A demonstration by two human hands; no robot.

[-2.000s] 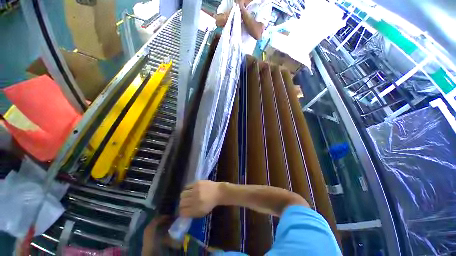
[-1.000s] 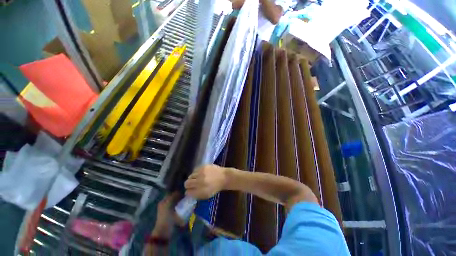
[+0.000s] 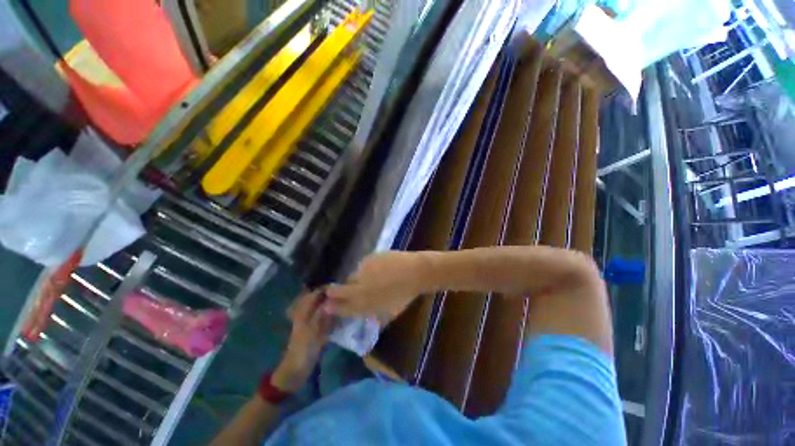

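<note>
A television in a whitish translucent bag (image 3: 427, 144) stands on edge, running away from me beside the cartons. My right hand (image 3: 379, 287) is closed on the bunched bag at the near end, and a loose bag end hangs below it. My left hand (image 3: 307, 327), with a red band on the wrist, meets my right fingertips at that corner; its fingers are curled, but its hold is unclear. Open brown cartons (image 3: 497, 205) stand side by side to the right. The television's far end is cut off by the picture's edge.
Left: roller conveyor (image 3: 205, 219) with yellow bars (image 3: 275, 113), a pink wrapped item (image 3: 179, 322), white film (image 3: 65, 209) and an orange-red sheet (image 3: 135, 65). Right: a metal rail (image 3: 664, 192) and a film-covered dark panel (image 3: 741, 340).
The view has shifted so the rollers and yellow bars sit higher. My left hand has come up to meet my right at the bag's near end. The other person has left the view.
</note>
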